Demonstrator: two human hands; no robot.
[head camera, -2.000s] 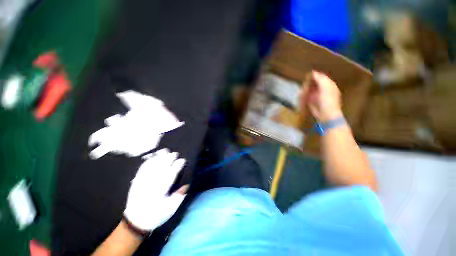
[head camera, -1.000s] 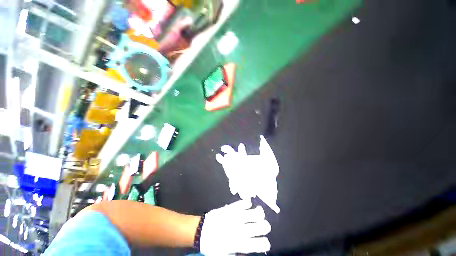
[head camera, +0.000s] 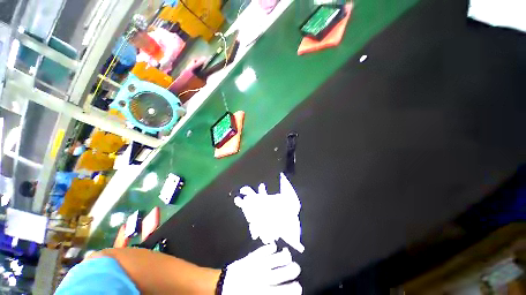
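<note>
My left hand (head camera: 260, 275) wears a white glove and lies low on the black mat (head camera: 392, 155), cut off by the bottom edge. Its fingers point right; whether they hold anything is hidden by glare. Just above it, near the fingers, lies a white spare glove (head camera: 266, 216), blown out, with a pointed white edge at its right that may be a cover. A slim black stick (head camera: 290, 152) lies above it. My right hand is out of the picture.
On the green belt (head camera: 262, 118) are an open unit (head camera: 222, 130) on an orange-red pad (head camera: 237, 137), another open unit (head camera: 321, 22) on its pad, and a white-topped unit (head camera: 171, 188). A turquoise fan (head camera: 151, 109) stands beyond. A brown box (head camera: 461, 271) shows lower right.
My right hand, at the box two seconds ago, is out of view. The view has swung up and left. My left hand stays beside the spare glove. Another open unit on its pad has come into view.
</note>
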